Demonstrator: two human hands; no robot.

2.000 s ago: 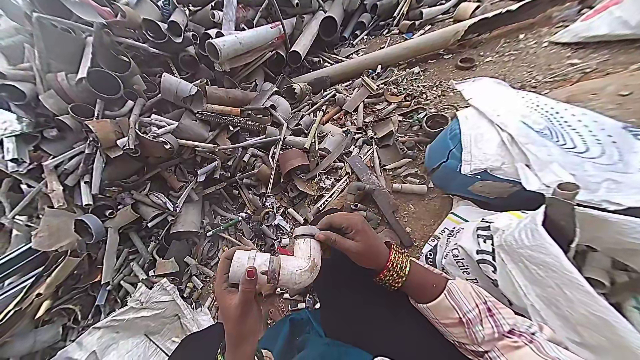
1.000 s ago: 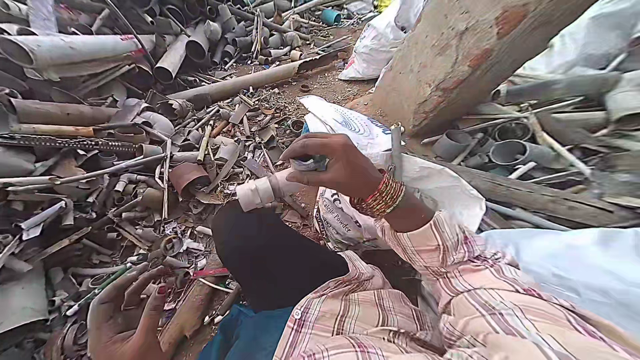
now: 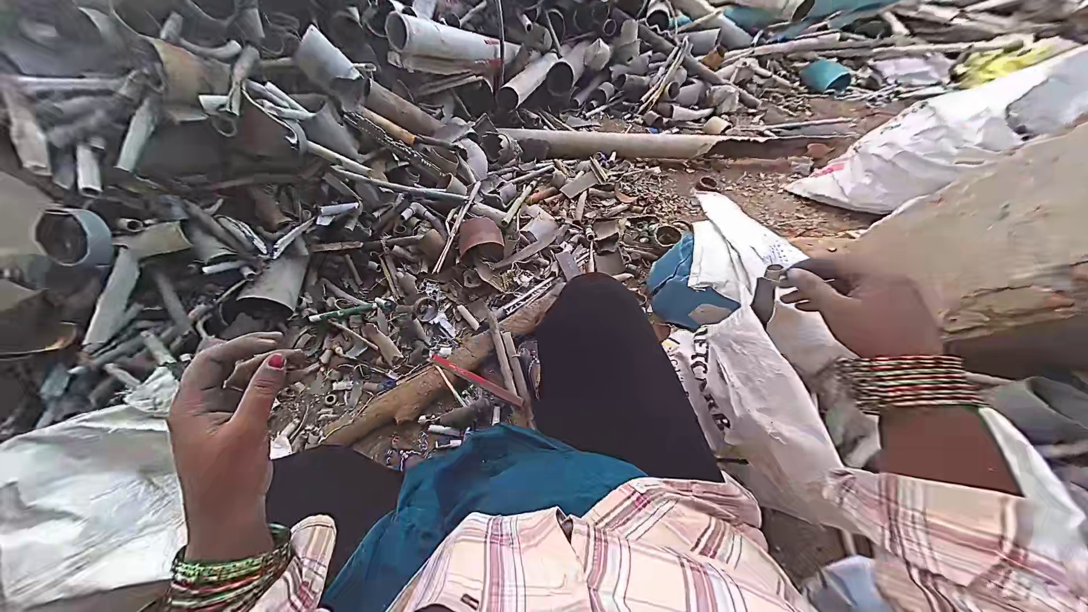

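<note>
My left hand (image 3: 234, 416) is raised at the left with its fingers loosely curled and apart, holding nothing, above a white sack (image 3: 85, 501). At the right, my right hand (image 3: 867, 306) hovers over the mouth of a printed white woven sack (image 3: 739, 382), its fingers spread and slightly blurred. A short grey pipe piece (image 3: 767, 293) stands by its fingertips at the sack; whether they touch it I cannot tell. The white elbow fitting is not visible. Bangles circle both my wrists.
A large heap of scrap plastic pipes (image 3: 280, 170) fills the left and back. A long pipe (image 3: 629, 143) lies across the ground behind. A wooden branch (image 3: 408, 395) lies before my knees. Another white sack (image 3: 926, 144) and a big slab (image 3: 994, 229) are at the right.
Both hands were on the white elbow fitting two seconds ago; one second ago only my right hand held a pale fitting. My right hand is now over the sack without that fitting in view.
</note>
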